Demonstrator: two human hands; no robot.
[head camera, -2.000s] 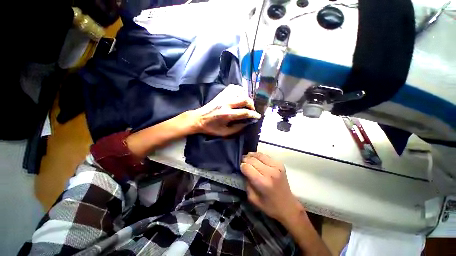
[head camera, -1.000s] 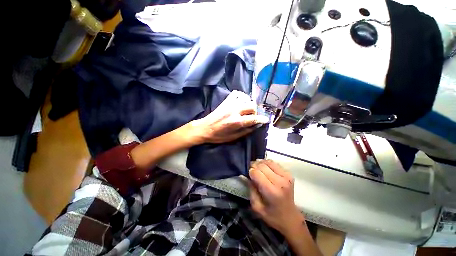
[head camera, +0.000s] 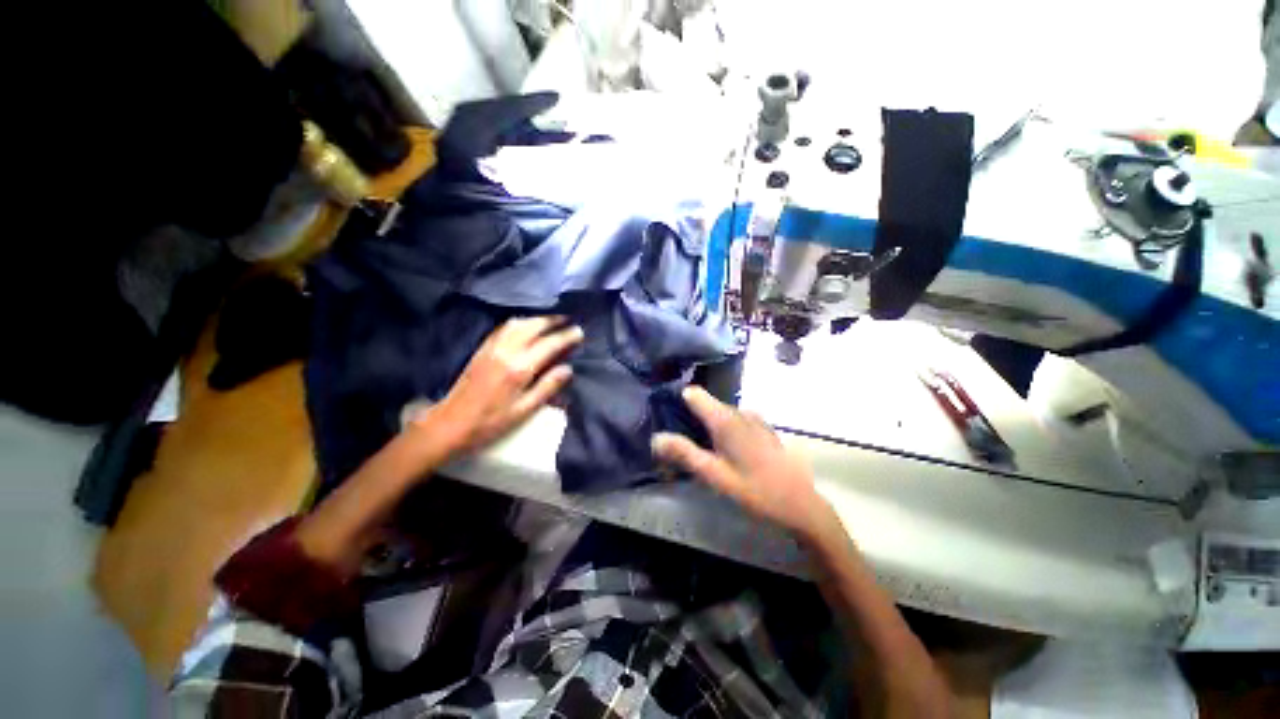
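Note:
The dark navy garment lies heaped on the machine bed left of the needle area, paler blue under the lamp. Its lower part lies near the bed's front edge. My left hand rests on the garment with its fingers apart, left of the needle. My right hand is at the garment's lower right part, with thumb and index finger apart on either side of a dark fold; no firm grip shows. The sewing machine head is white with a blue stripe. The cloth reaches its foot area, where details are blurred.
A red and metal tool lies on the bed right of the needle. A black band wraps the head. Round metal parts sit at the upper right. A wooden table is at left. Plaid cloth covers my lap.
The view has shifted, showing more of the machine's right side. My left hand has moved left, away from the needle, and its fingers have spread. My right hand has moved up the cloth and opened.

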